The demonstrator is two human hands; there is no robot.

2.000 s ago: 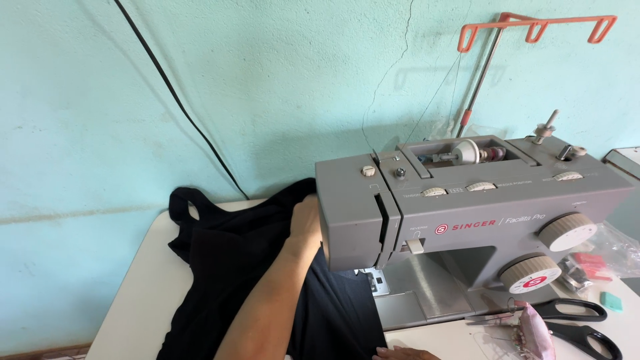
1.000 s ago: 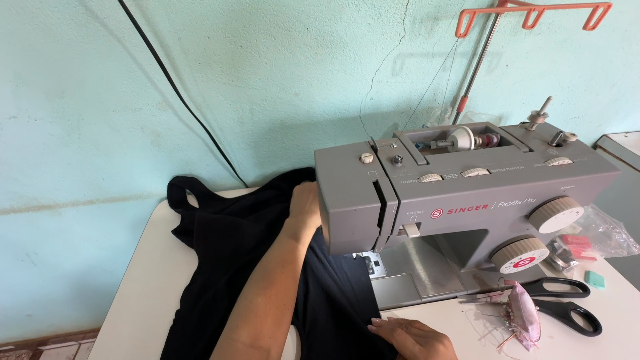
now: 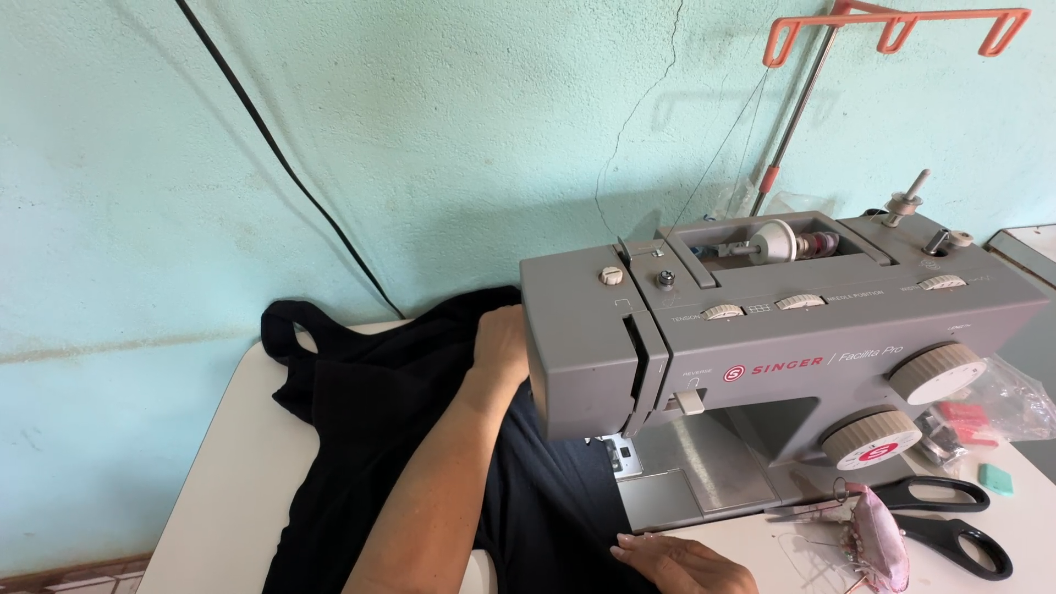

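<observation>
A black fabric garment point(image 3: 371, 396) with a strap loop at its far left lies over the left side of the white table and under the head of a grey Singer sewing machine point(image 3: 784, 355). My left hand point(image 3: 501, 342) reaches behind the machine's left end onto the garment; its fingers are partly hidden there, so its grip does not show. At the bottom, my right hand point(image 3: 681, 565) rests its fingertips on the garment's right edge, in front of the metal needle plate point(image 3: 624, 456). The needle and presser foot are mostly hidden by the machine head.
Black-handled scissors point(image 3: 961, 536) and a pink pincushion point(image 3: 879, 536) with pins lie right of my right hand. Behind them are a teal chalk piece point(image 3: 996, 478) and a plastic bag point(image 3: 1019, 400). An orange thread stand point(image 3: 895, 16) rises behind the machine; a black cable point(image 3: 280, 157) runs down the wall.
My right hand, barely in view at the bottom edge two seconds ago, shows more fully at the garment's right edge. My left hand stays behind the machine's left end.
</observation>
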